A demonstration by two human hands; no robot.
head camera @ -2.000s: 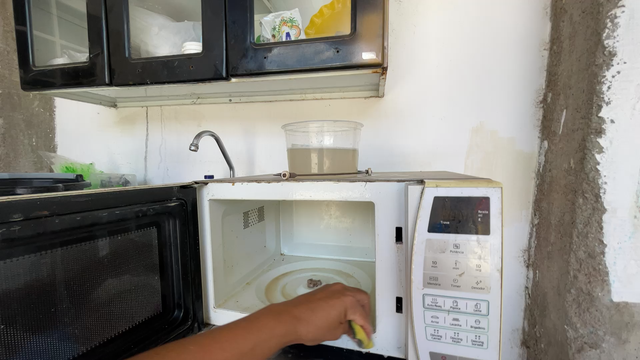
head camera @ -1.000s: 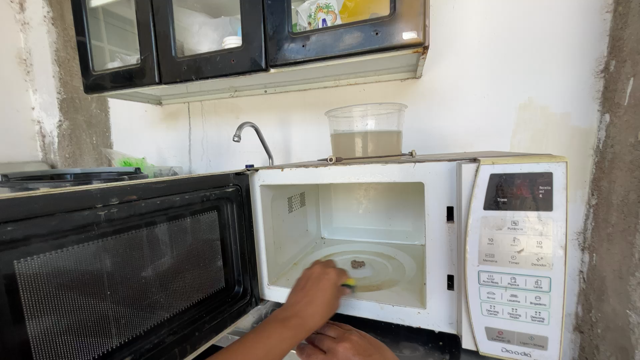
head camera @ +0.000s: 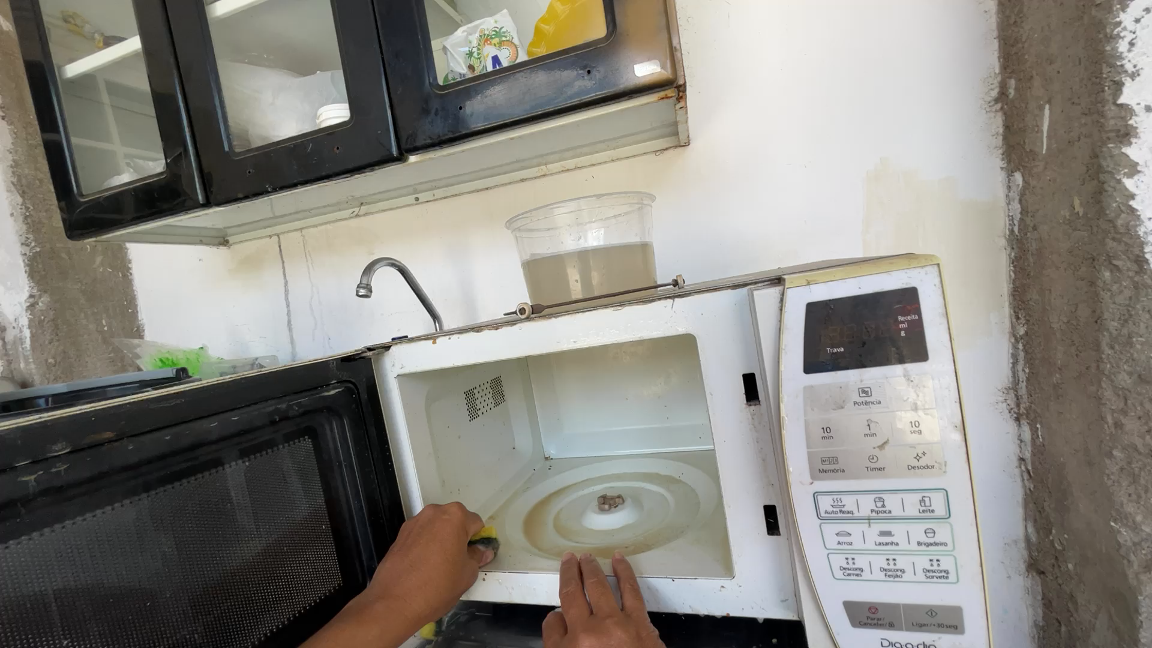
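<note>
My left hand [head camera: 432, 553] grips a yellow and dark scrubbing sponge [head camera: 486, 538] at the front left corner of the microwave oven's [head camera: 621, 396] cavity. Flat against the lower front edge of the opening lie the fingertips of my right hand [head camera: 598, 598], which holds nothing that I can see. Brownish marks ring the cavity floor, and the turntable hub [head camera: 610, 504] stands at its centre. The oven door [head camera: 180, 513] is swung open to the left.
On the oven's top stand a clear plastic tub [head camera: 589, 261] of cloudy liquid and a thin metal rod [head camera: 598, 297]. Behind are a curved faucet [head camera: 400, 270] and a wall cabinet [head camera: 396, 153] with glass doors. The control panel [head camera: 877, 450] is at the right.
The hand with the sponge has moved from the middle of the cavity floor to its front left corner. The other hand, lower down a second ago, now rests on the front edge.
</note>
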